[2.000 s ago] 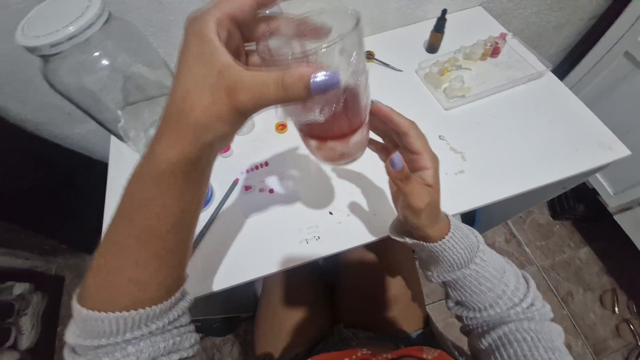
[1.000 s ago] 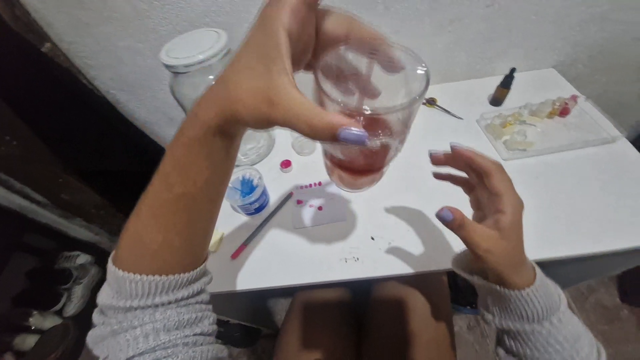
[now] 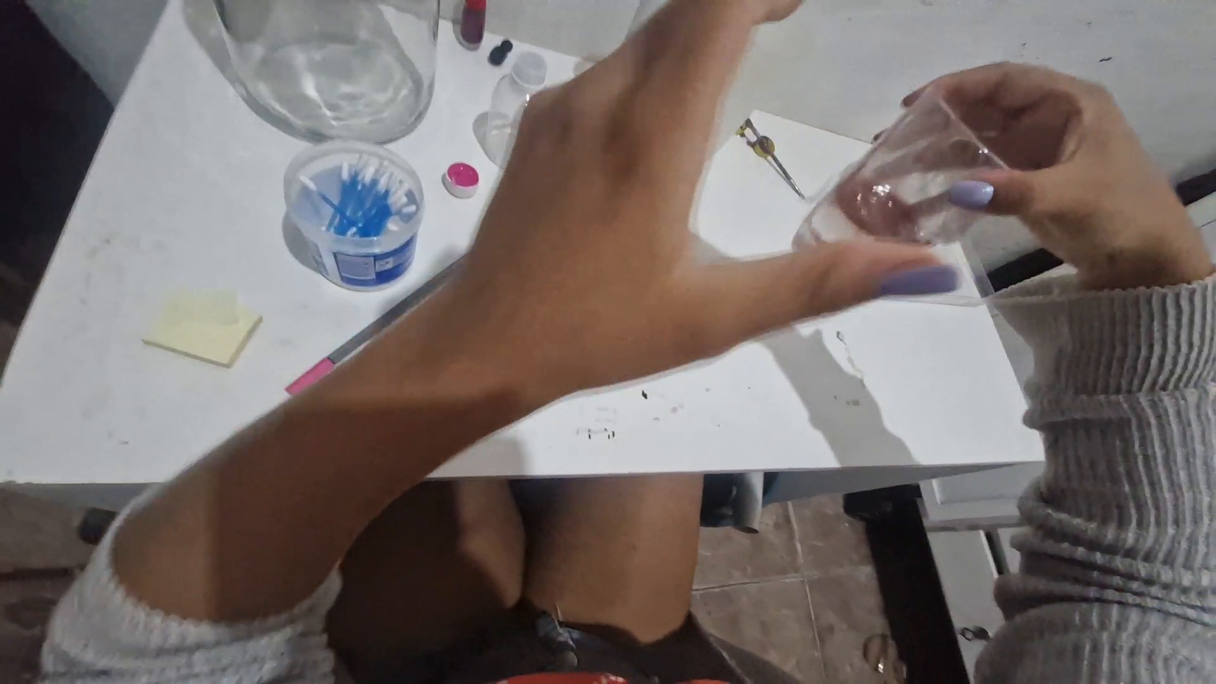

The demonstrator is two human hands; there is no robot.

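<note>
My right hand [image 3: 1073,161] grips a clear glass [image 3: 893,190], tilted, with some reddish liquid inside, at the right above the white table. My left hand [image 3: 617,228] is spread in the middle of the view, its thumb reaching towards the lower side of the glass; whether the thumb touches the glass I cannot tell. Nothing shows between its fingers, which run partly out of view at the top. Under my left forearm lies a grey pen with a pink end [image 3: 313,376], partly hidden.
At the left stand a tub of cotton swabs [image 3: 356,223], a large glass jar [image 3: 332,66], a small clear bottle [image 3: 518,90] and a pink-filled cap [image 3: 462,179]. A yellow sticky-note pad [image 3: 202,328] lies near the front left. A metal compass-like tool [image 3: 771,157] lies behind.
The glass has passed from my left hand to my right and is now tilted at the right. My left hand has let go of it. The view has shifted.
</note>
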